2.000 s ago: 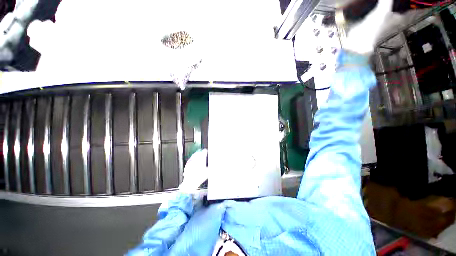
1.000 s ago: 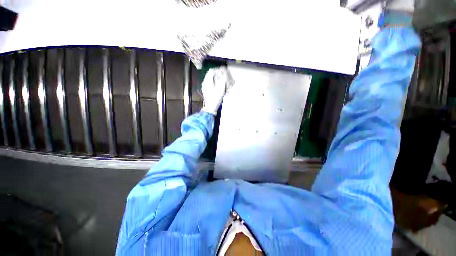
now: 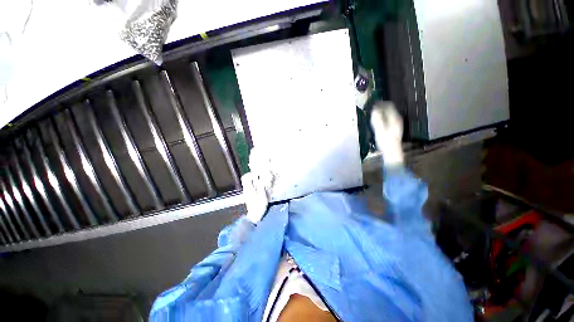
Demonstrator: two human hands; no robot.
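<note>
A flat silver-white metal case with small holes lies on a green board right in front of me. My left hand, in a white glove, is at the case's near left corner, with its fingers over the edge; whether it grips the case is unclear. My right hand, gloved and blurred, is just right of the case, beside a small fitting with a dark round knob. Whether it holds anything cannot be seen.
A second silver-white case lies to the right. Conveyor rollers with a pale side rail run off to the left. A clear bag of small shiny contents lies on the white bench edge. Red items are at the lower right.
My right hand has come back from the far upper right to beside the case. My left hand has moved from the case's far left corner to the near one. The view has turned, showing a second case.
</note>
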